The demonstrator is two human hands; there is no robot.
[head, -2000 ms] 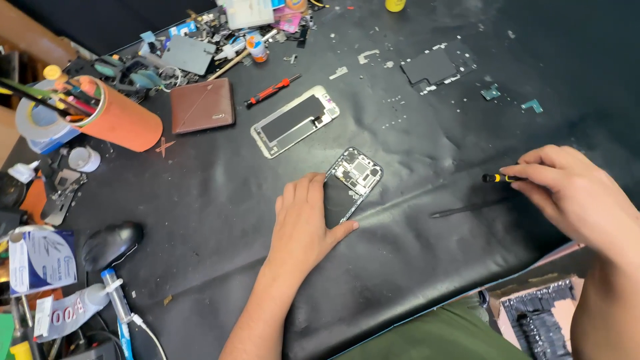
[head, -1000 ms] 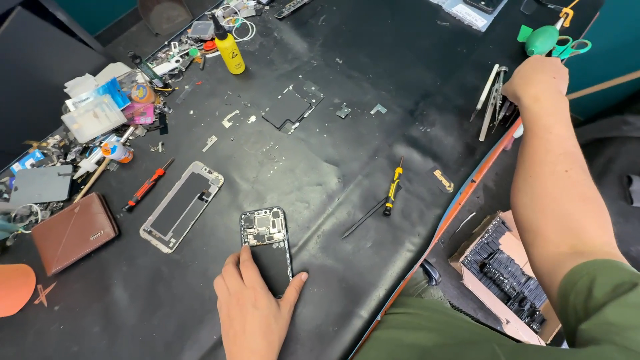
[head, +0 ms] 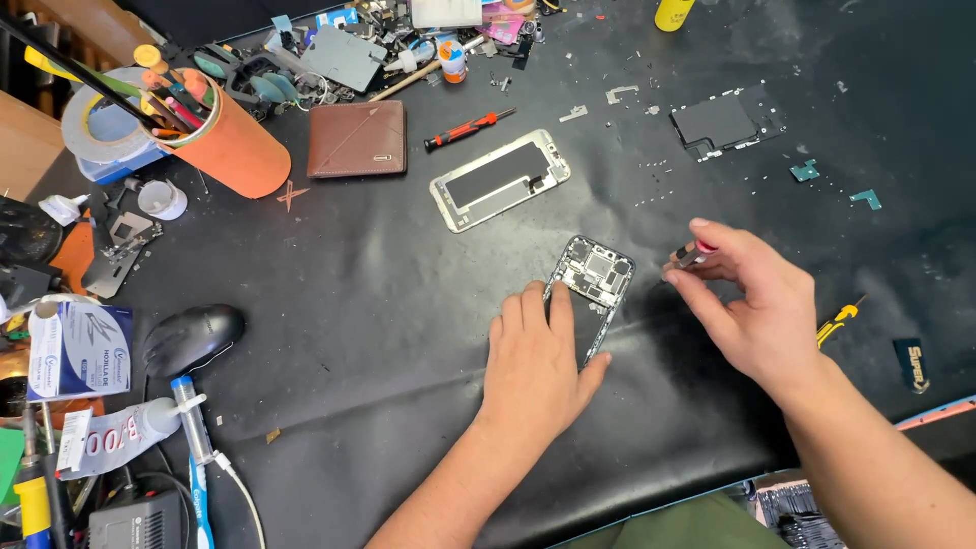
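Note:
An opened smartphone (head: 598,267) lies on the black mat with its circuit board showing at the upper end. My left hand (head: 534,358) rests over its lower left part and grips its sides, hiding much of it. To the right of the phone, my right hand (head: 743,297) holds a small screwdriver (head: 694,253) with a red end between thumb and fingers; its tip is hard to make out. A detached phone frame (head: 499,181) lies above the phone. Right of my right hand is a yellow screwdriver (head: 837,324), partly hidden by the wrist.
A red screwdriver (head: 469,131), a brown wallet (head: 357,139) and an orange pencil cup (head: 248,149) are at upper left. A black phone part (head: 720,122) and tiny screws lie at upper right. A computer mouse (head: 194,339) and a soldering iron (head: 32,496) are at left.
My right hand has come back from the tools at the table's right edge, seen one second ago, and now holds a red-ended screwdriver. The yellow screwdriver it held two seconds ago lies down. The view has swung.

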